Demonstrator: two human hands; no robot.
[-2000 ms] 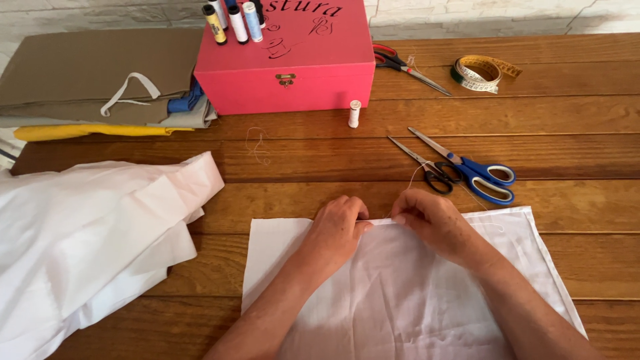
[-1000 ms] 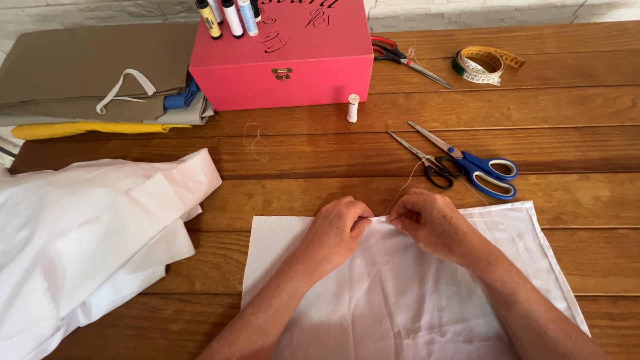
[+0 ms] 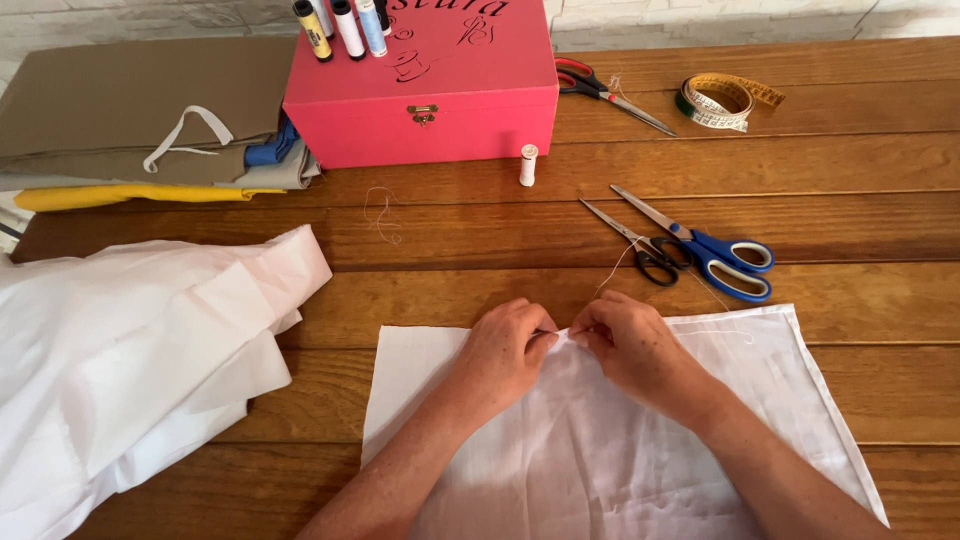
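Note:
A white cloth (image 3: 570,457) lies flat before me, its top and right edges folded narrowly over. My left hand (image 3: 514,341) pinches the top edge between thumb and fingers. Close beside it, my right hand (image 3: 619,334) pinches the same edge; a needle is not clearly visible there. White thread (image 3: 616,264) runs up from my right hand towards small black-handled scissors (image 3: 637,244). Blue-handled scissors (image 3: 709,251) lie against these, just beyond the cloth. Another length of loose thread rests on the cloth right of my right hand.
Crumpled white fabric (image 3: 150,360) fills the left side. Behind stand a pink wooden box (image 3: 420,139) with thread spools on top and a white spool (image 3: 529,166) in front. Red-and-black scissors (image 3: 619,97), a tape measure (image 3: 712,105) and folded fabrics (image 3: 150,82) lie at the back.
My two hands have stayed close together at the cloth's top edge, with the right hand's fingers shifting slightly against it.

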